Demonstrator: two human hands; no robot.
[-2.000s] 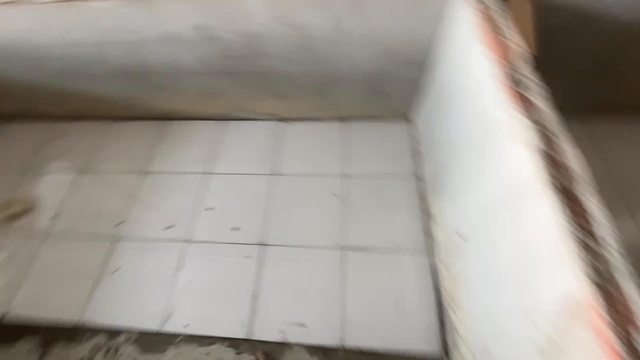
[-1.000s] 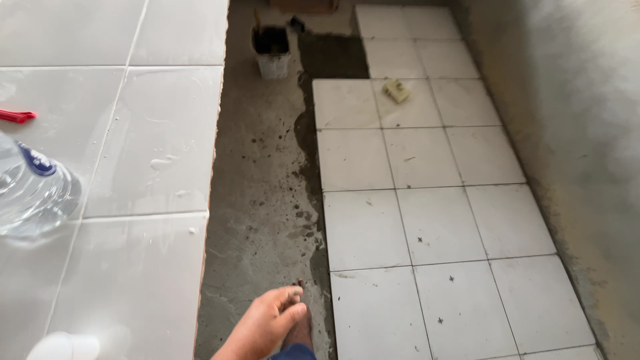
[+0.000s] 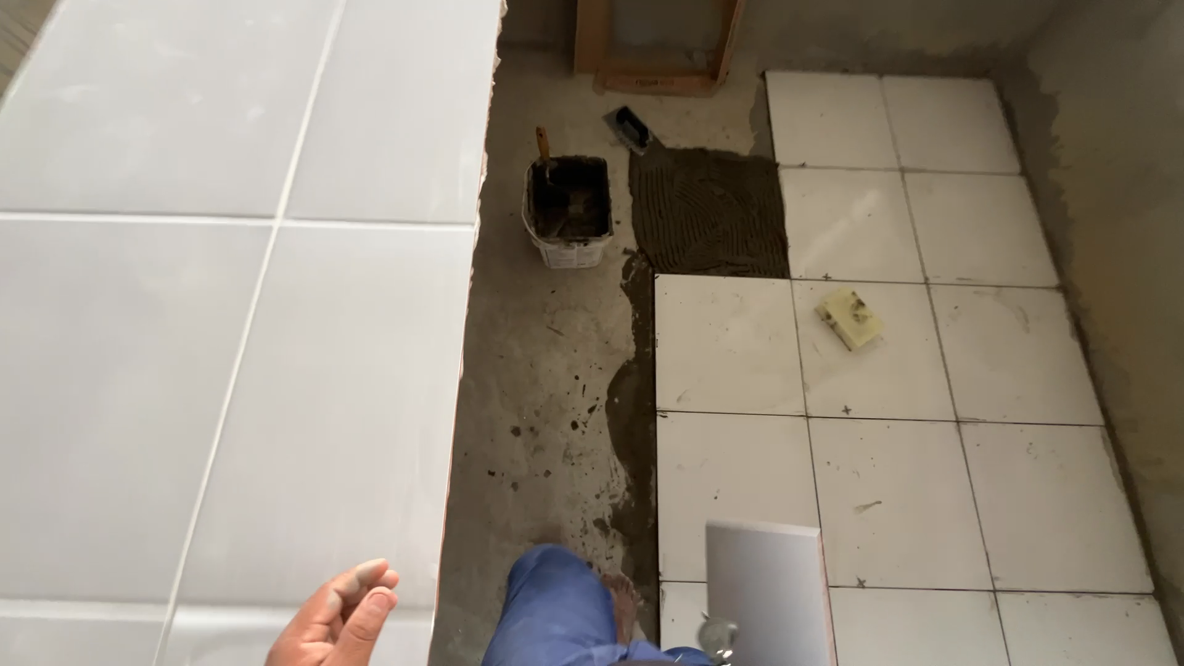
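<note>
My left hand is over the near edge of the white-tiled raised surface, fingers loosely curled, with nothing seen in it. At the bottom, a loose white tile stands tilted above the laid floor tiles, beside a small shiny round object that I cannot identify. My right hand is out of sight. Farther off, combed dark mortar fills a patch beside the laid tiles. A notched trowel lies at its far left corner, near a bucket with a wooden-handled tool inside.
A yellow sponge rests on the floor tiles. A wooden frame stands at the far end. Bare concrete floor runs between the raised surface and the tiles. A wall bounds the right side. My blue-clothed knee is low in view.
My left hand has moved left, from above the concrete strip to over the raised tiled surface. The loose tile has come into view at the bottom. The view has shifted greatly.
</note>
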